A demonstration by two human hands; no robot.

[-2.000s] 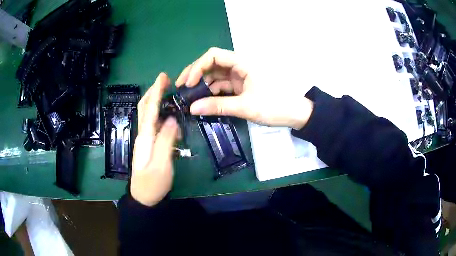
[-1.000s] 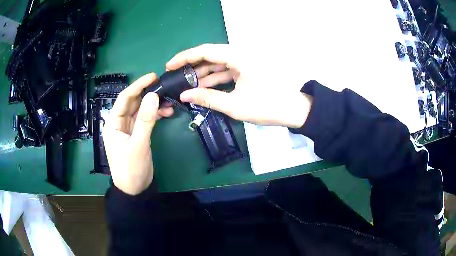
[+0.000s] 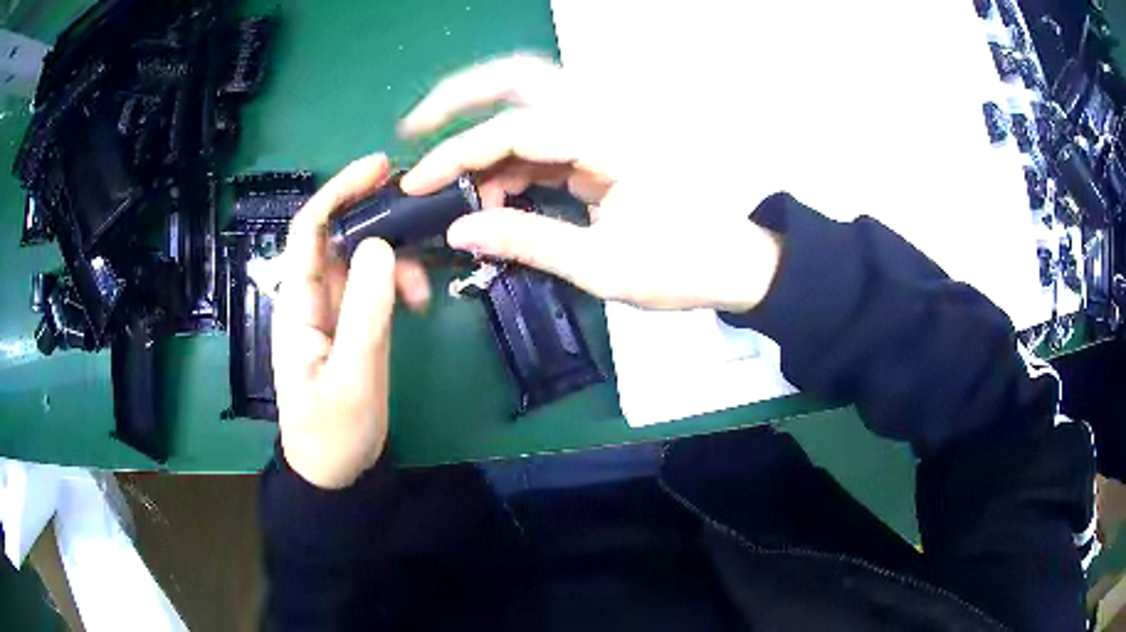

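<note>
A short black cylindrical sleeve [image 3: 401, 219] lies roughly level between my two hands, above the green bench. My left hand [image 3: 336, 327] holds its left end between thumb and fingers. My right hand [image 3: 556, 210] holds its right end with thumb and a finger; its upper finger is raised and blurred. A small white connector [image 3: 474, 282] hangs below the sleeve's right end. One black housing shell [image 3: 538, 333] lies below my right hand, partly hidden by it. Another housing shell [image 3: 253, 327] lies behind my left hand, partly covered.
A pile of black housings [image 3: 117, 161] stands at the left. White foam sheets [image 3: 803, 124] lie at the right, with rows of small dark parts [image 3: 1020, 124] near their far edge and more black parts beyond. A brown carton [image 3: 204, 543] and white film [image 3: 105, 556] are below the bench edge.
My left hand has moved left from two seconds ago. The sleeve, earlier mostly in my right hand, is now held at both ends and looks longer. The white connector has shifted.
</note>
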